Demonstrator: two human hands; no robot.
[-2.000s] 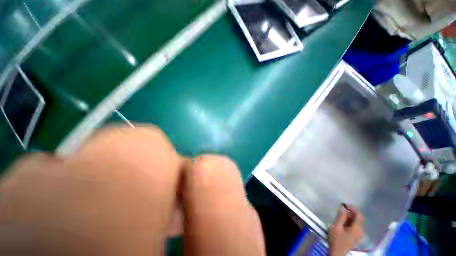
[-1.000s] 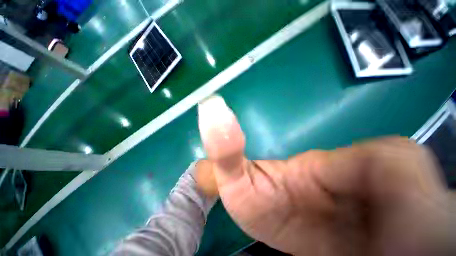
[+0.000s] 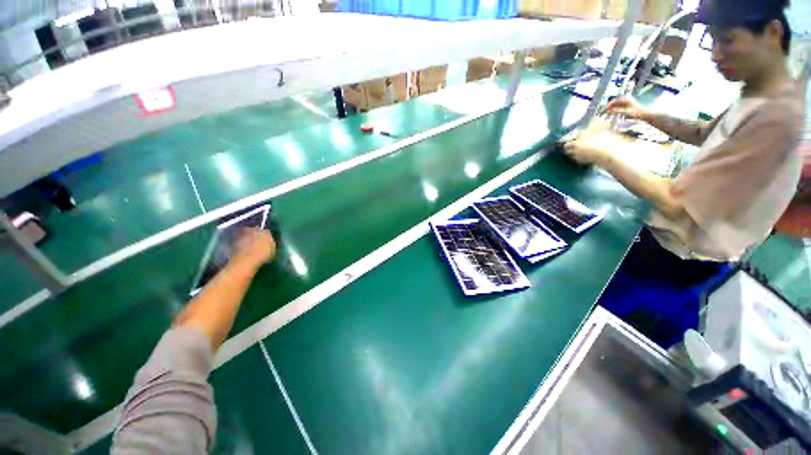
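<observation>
A small framed solar panel point(image 3: 222, 251) is on the green conveyor at the left, slightly blurred. My left hand point(image 3: 256, 249), bare below a grey sleeve, reaches over the panel's right side. Its fingers are blurred and partly hidden, so I cannot tell if they grip the panel. My right hand is out of view. Three more framed panels, the nearest one point(image 3: 480, 258) among them, lie side by side on the green bench, gridded faces up.
The light box point(image 3: 591, 395) is at the lower right, with a dark meter point(image 3: 742, 413) and white-topped box point(image 3: 765, 333) beside it. A coworker point(image 3: 734, 169) stands at the right, hands over the bench. A raised white shelf point(image 3: 213, 84) crosses above; pale rails edge the conveyor.
The view has swung up, showing the coworker and shelf. The large hand close to the camera is gone from view. My left arm now extends to the conveyor panel.
</observation>
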